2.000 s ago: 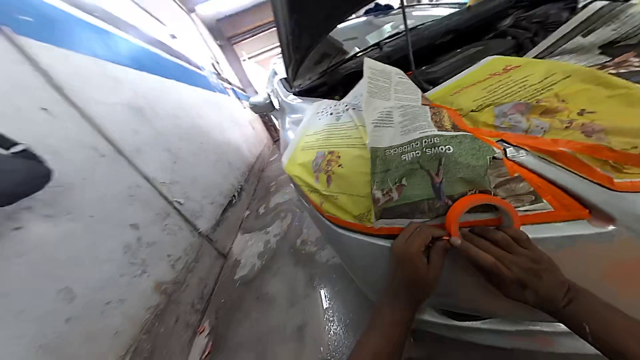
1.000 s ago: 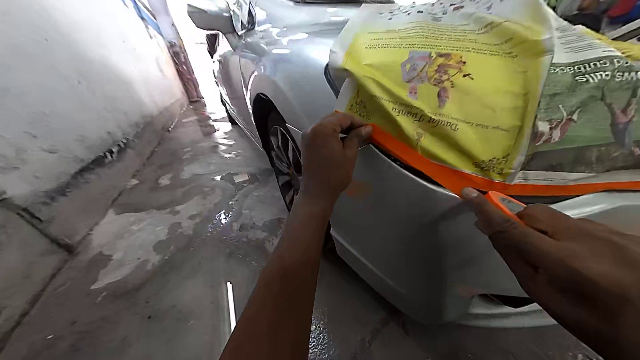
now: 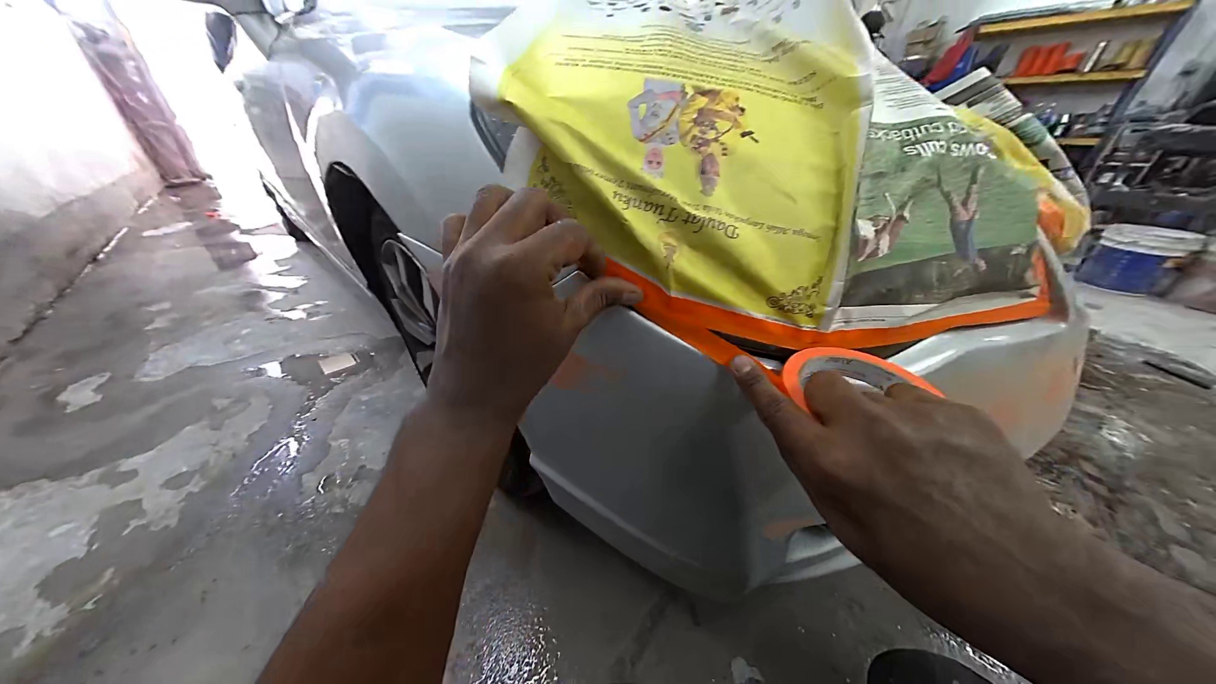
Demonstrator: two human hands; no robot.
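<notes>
A roll of orange masking tape [image 3: 803, 366] is in my right hand [image 3: 912, 465], whose thumb presses on the strip close to the roll. From it a strip of orange tape [image 3: 684, 318] runs left along the top edge of the silver car bumper [image 3: 646, 437]. My left hand [image 3: 518, 294] is at the strip's left part, thumb and fingers pinching at the bumper's upper corner; its fingertips are partly hidden. Above the strip, yellow printed newspaper [image 3: 703, 180] and a green newspaper page [image 3: 940, 218] cover the headlamp area, their lower edge bordered with orange tape.
The car's front wheel [image 3: 404, 285] lies left of my left hand, with wet, patchy concrete floor [image 3: 190, 427] beside it. A white wall [image 3: 66, 161] rises at far left. At the right back are shelves [image 3: 1083, 76] and a blue and white bucket [image 3: 1140, 256].
The view has swung round toward the car's side. My hands, close together two seconds ago, are now apart, with tape between them. In the last second they have drawn somewhat nearer each other.
</notes>
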